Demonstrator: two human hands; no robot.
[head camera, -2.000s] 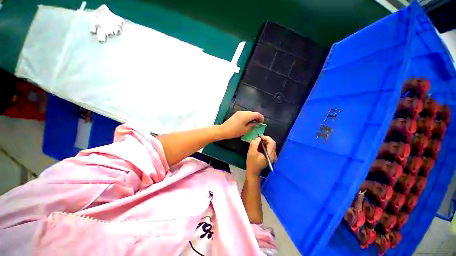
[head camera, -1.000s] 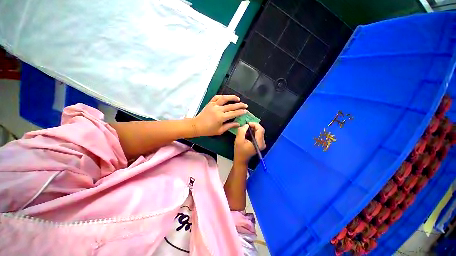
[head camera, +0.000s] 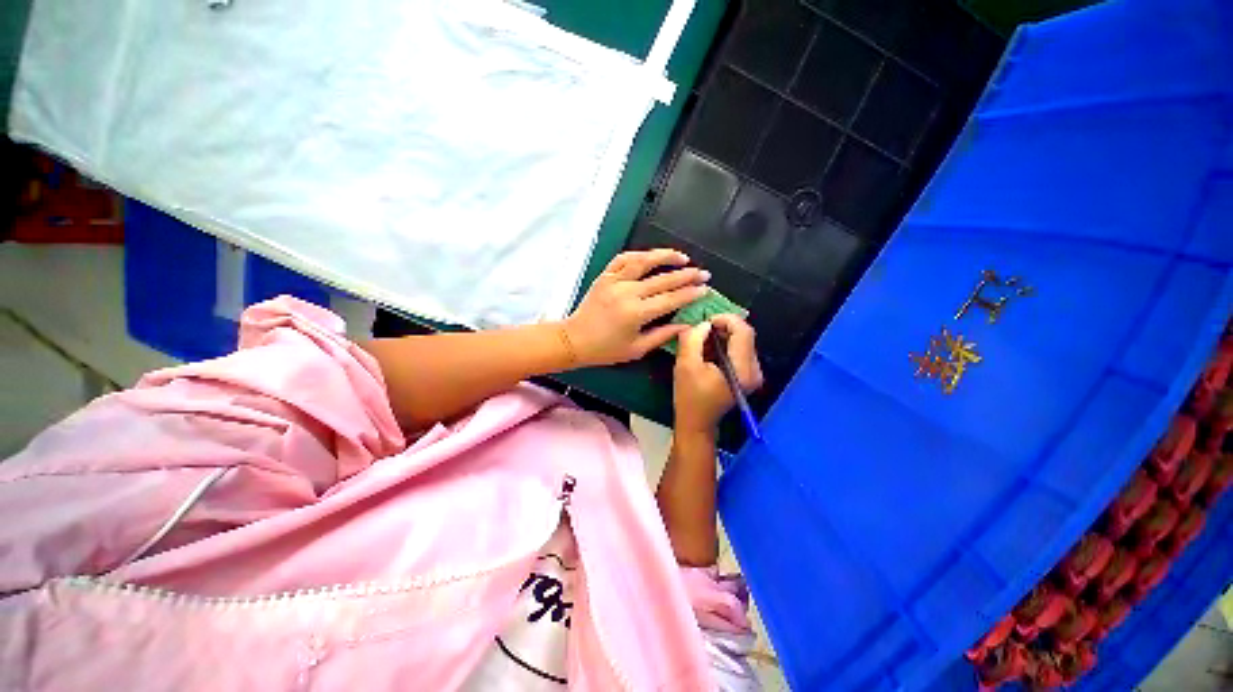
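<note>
A small pale green sticky note (head camera: 709, 310) lies on the near end of the black tray (head camera: 771, 169). My left hand (head camera: 638, 308) lies flat over the note's left part, fingers together, pressing it down. My right hand (head camera: 717, 368) holds a thin dark blue pen (head camera: 738, 392), its writing end at the note and its back end pointing toward the crate. The pen tip is hidden by my fingers. Any writing on the note is too small to read.
A large blue crate (head camera: 865, 473) with gold marking stands right of the tray, with rows of red-headed figures (head camera: 1095, 561) in it. A white sheet (head camera: 352, 149) lies left on the green surface (head camera: 625, 230). A smaller blue box (head camera: 169, 277) is below the sheet.
Two seconds ago the note was held up at its edge by my left hand; now it lies under that hand on the tray. The pen has come to the note. The view has also shifted.
</note>
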